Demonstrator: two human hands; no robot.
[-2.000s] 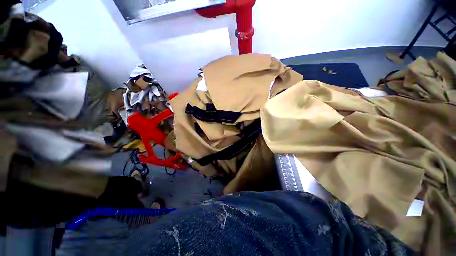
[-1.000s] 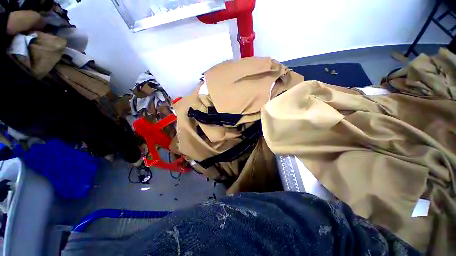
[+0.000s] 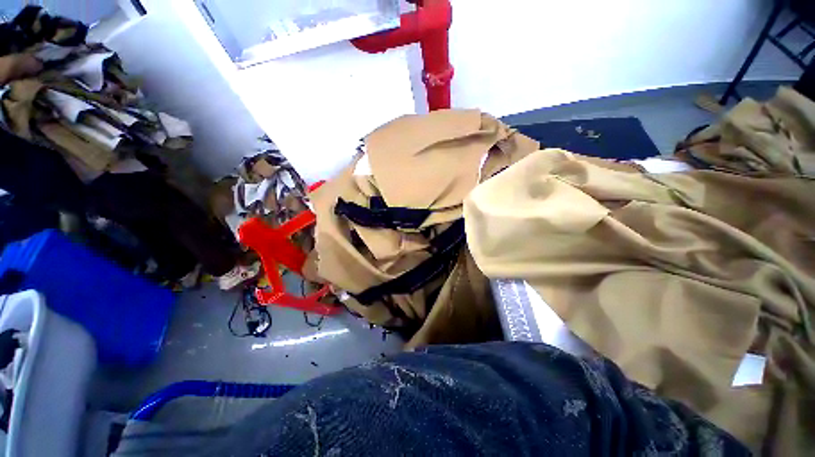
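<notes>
A large tan garment (image 3: 643, 241) lies in folds over the white table (image 3: 547, 319) at the right. A small white label or paper (image 3: 749, 369) lies on its lower part. A second heap of tan cloth (image 3: 429, 147) is piled beside it at the centre, with black strips (image 3: 384, 214) across it, resting on something red. A dark blue patterned sleeve or clothing of the wearer fills the bottom of the picture. Neither of my hands is in view.
A red stool-like frame (image 3: 273, 250) stands left of the heap. A blue bin (image 3: 98, 299), a grey-white tub (image 3: 58, 366) and a blue curved bar (image 3: 214, 390) are at lower left. A person's dark-clothed leg (image 3: 165, 214) and cloth pieces (image 3: 89, 98) are upper left. A red pipe (image 3: 435, 54) runs along the wall.
The person at the left has shifted and the cloth pieces beside them have moved. More of the blue bin and grey-white tub shows. The tan cloth has barely moved.
</notes>
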